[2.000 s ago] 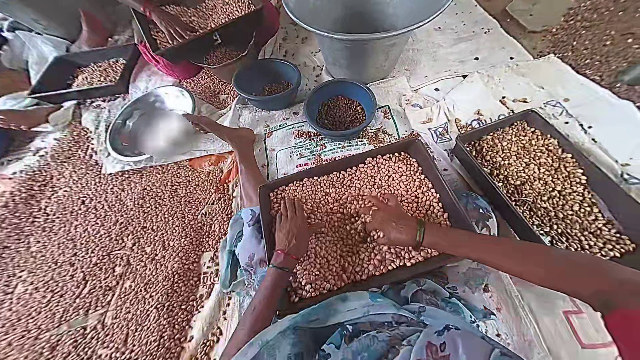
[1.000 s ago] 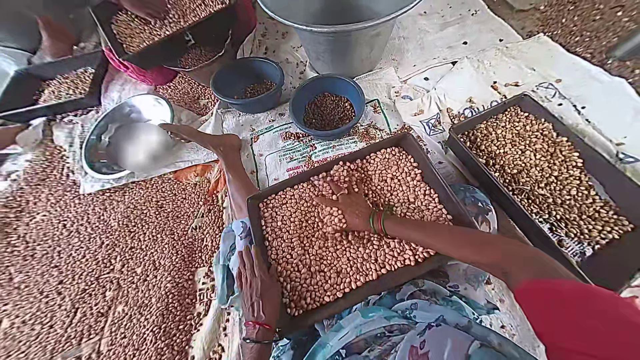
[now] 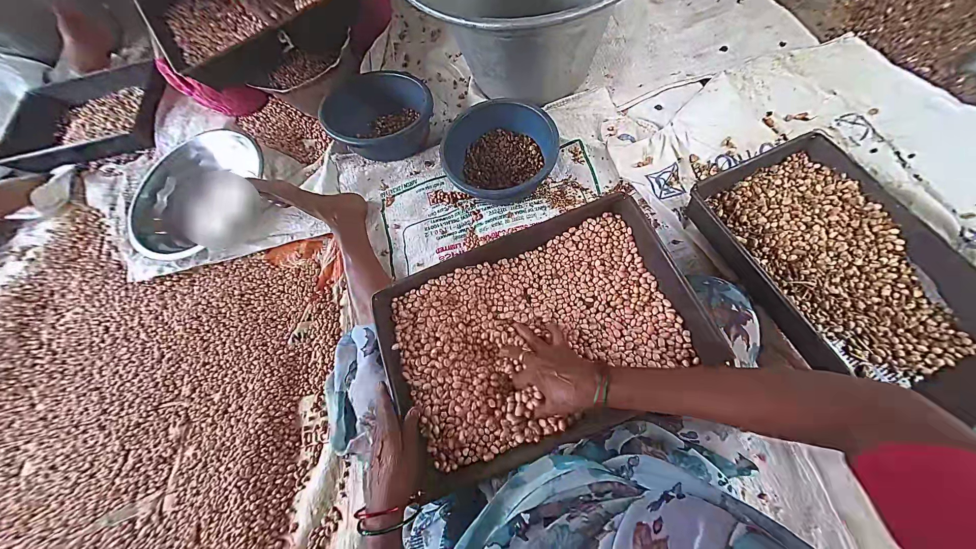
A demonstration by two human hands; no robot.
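Note:
A dark rectangular tray (image 3: 454, 263) full of pinkish nuts or seeds (image 3: 595, 290) rests tilted on my lap. My right hand (image 3: 555, 374) lies in the nuts near the middle of the tray, fingers spread, with nuts under and around the fingers. At the tray's left outer side, my left hand (image 3: 395, 450) holds the wall near the lower left corner, its thumb on the rim. Just beyond the tray stand a blue bowl (image 3: 499, 183) with dark brown pieces and a second blue bowl (image 3: 374, 145) holding fewer pieces.
Right of me lies another dark tray (image 3: 762, 282) of browner nuts. A large grey metal tub (image 3: 526, 53) stands ahead, and a steel basin (image 3: 145, 206) sits to the left above a wide spread of nuts (image 3: 168, 381). Another person's hand (image 3: 263, 9) is over a tray at upper left.
Two seconds ago both hands were in the nuts; my left hand has since moved out to the tray's left side. My right hand has shifted toward the tray's near edge since one second ago.

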